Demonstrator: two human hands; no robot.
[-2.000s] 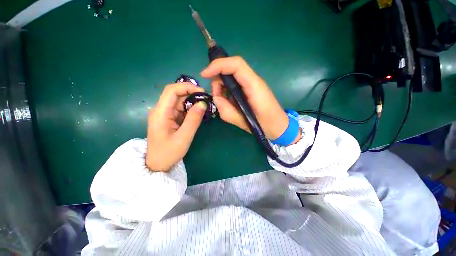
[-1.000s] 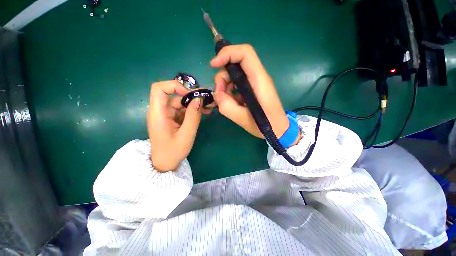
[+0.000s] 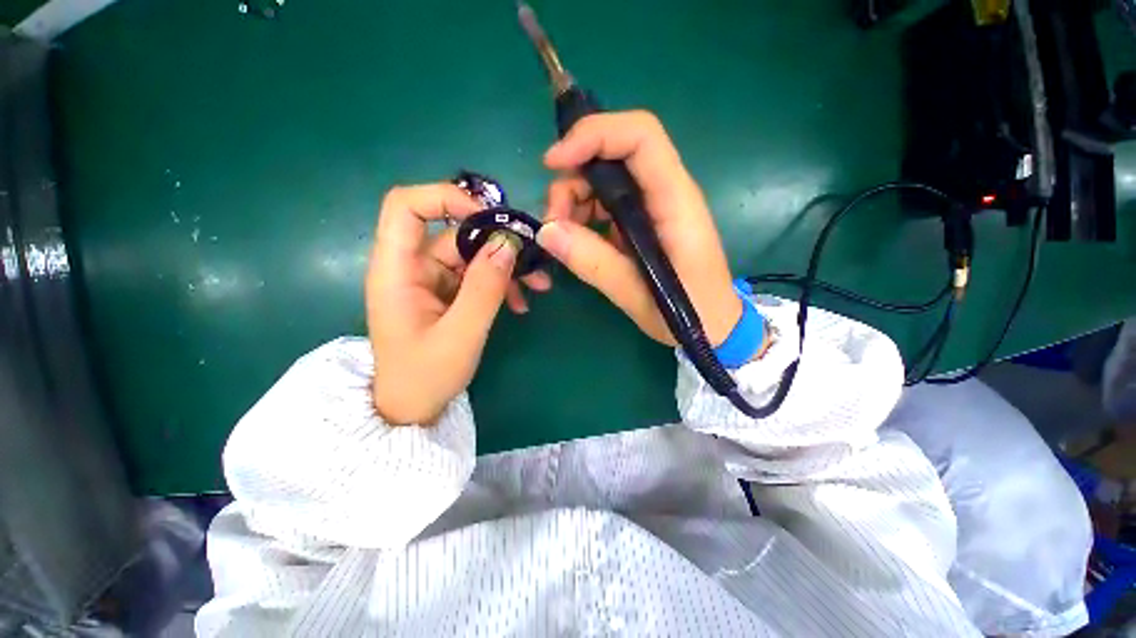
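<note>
My left hand (image 3: 430, 293) holds a glossy black round housing (image 3: 473, 234) between thumb and fingers, above the green bench. A second round part with silver-white patches (image 3: 483, 190) shows just beyond it, by the left fingertips. My right hand (image 3: 648, 218) is closed around the black handle of the soldering iron (image 3: 648, 256). The iron's metal tip points up and away, near the top edge of the picture. The right thumb and fingertip are at the right rim of the housing. The left fingers behind the housing are partly hidden.
The black soldering station (image 3: 965, 137) with a red light stands at the right. The iron's black cord (image 3: 816, 237) loops to it. Small loose parts (image 3: 259, 8) lie at the top left edge. Shiny clear plastic (image 3: 37, 262) stands at the far left. Another person's white sleeve (image 3: 1009, 499) shows at lower right.
The housing has turned and its face with pale marks shows more. The right hand and iron have moved to the right. The loose parts are now nearer the top edge.
</note>
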